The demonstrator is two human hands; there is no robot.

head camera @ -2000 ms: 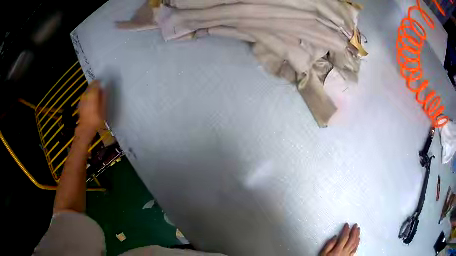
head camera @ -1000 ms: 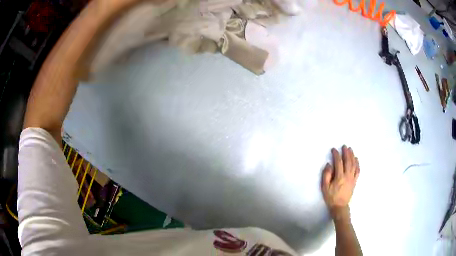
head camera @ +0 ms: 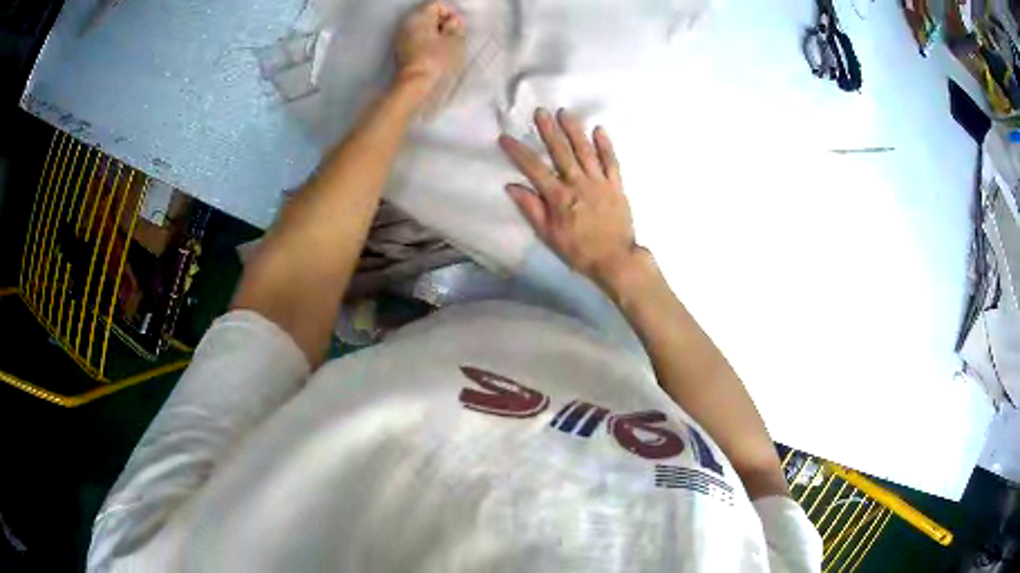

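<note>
A wide pale grey-beige cloth (head camera: 442, 185) lies spread on the table in front of me, with some folds near the middle. Its near part reaches the table edge by my body. My left hand (head camera: 431, 43) is closed on the cloth at the upper middle, with the fingers curled in; the fingertips are partly hidden. My right hand (head camera: 579, 207) lies flat with fingers spread, palm down, at the right side of the cloth. A squarish outlined patch (head camera: 293, 65) shows on the cloth at the left.
The pale table (head camera: 772, 257) extends right. Black-handled shears (head camera: 833, 56) lie at the far side, with a thin stick (head camera: 861, 150) nearer. A black flat object (head camera: 966, 110) lies at the right edge. Yellow wire racks (head camera: 78, 252) stand below left and right. Crumpled fabric (head camera: 403, 244) is by the near edge.
The view has shifted nearer my body. The grey-beige cloth has come from the far side to in front of me. My right hand has moved from the bare table to the cloth.
</note>
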